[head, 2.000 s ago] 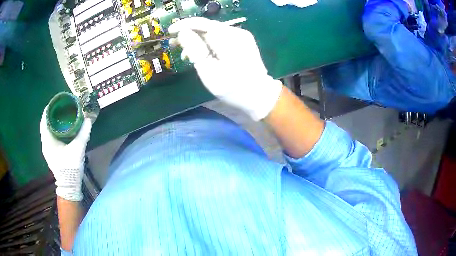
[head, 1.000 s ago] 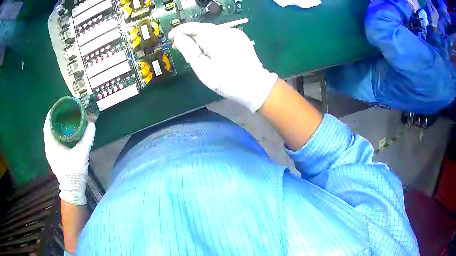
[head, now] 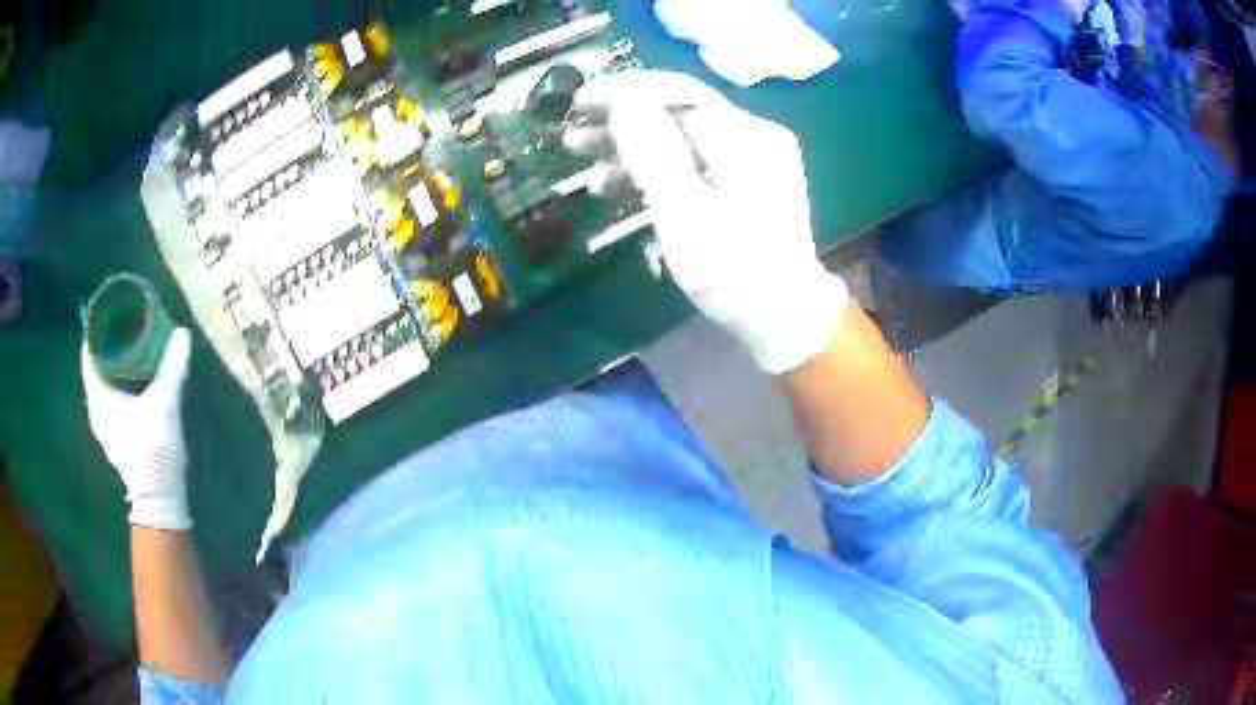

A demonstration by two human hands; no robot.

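Note:
A large green circuit board (head: 530, 227) lies at an angle on the green bench mat. It bears rows of white heatsinks (head: 328, 262) at left and yellow-and-black transformers (head: 422, 207) in a middle column. My left hand (head: 138, 427), in a white knit glove, holds a small round greenish jar (head: 127, 331) left of the board. My right hand (head: 730, 207), gloved, is over the board's right part with fingers bent together. A thin dark stick, likely the brush, shows partly at my right fingers; its tip is hidden or blurred.
A pale strip (head: 193, 269) runs along the board's left edge, its loose tail hanging toward me. A crumpled white cloth or paper (head: 755, 39) lies beyond the board. Another person's blue sleeve (head: 1061, 138) is at upper right. The green mat's front edge runs before my body.
The board appears lower and more fully in view. My right hand is now over its right part, away from the transformers. The jar in my left hand appears farther left of the board.

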